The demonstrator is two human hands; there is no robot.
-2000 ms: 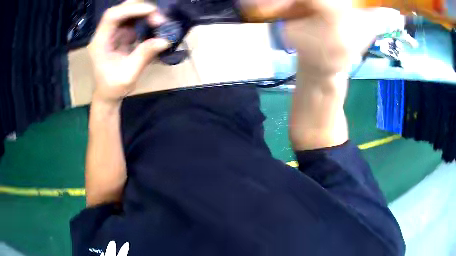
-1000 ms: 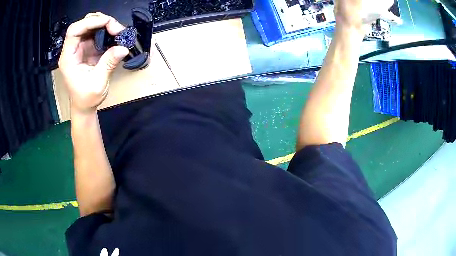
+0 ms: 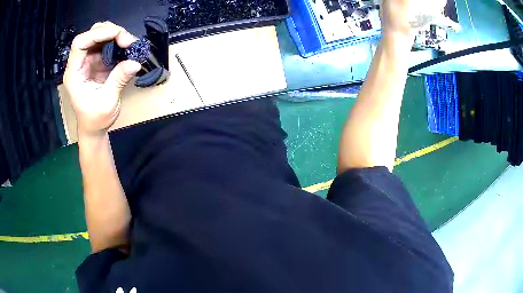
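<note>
My left hand (image 3: 94,86) is bare and pinches a round black subassembly (image 3: 137,51) between thumb and fingers, above the tan cardboard sheet (image 3: 241,63). Dark curved flaps stick out from the subassembly on both sides of its grey-speckled centre. My right hand (image 3: 410,14) is at the top edge, partly cut off, beside the screw plate (image 3: 347,23). Its fingers and anything in them cannot be made out. A thin dark stick, like tweezers (image 3: 189,77), lies on the cardboard.
A black parts tray (image 3: 229,25) with loose glossy black parts lies behind the cardboard. A blue plastic bin (image 3: 305,34) holds the screw plate. A black cable (image 3: 464,54) crosses the right side. A blue ribbed item (image 3: 441,103) and dark curtain-like folds are at the right.
The orange screwdriver and my right hand have left the middle; that hand is now at the upper right. My left hand moved slightly left, still holding the subassembly. The tweezers came into view.
</note>
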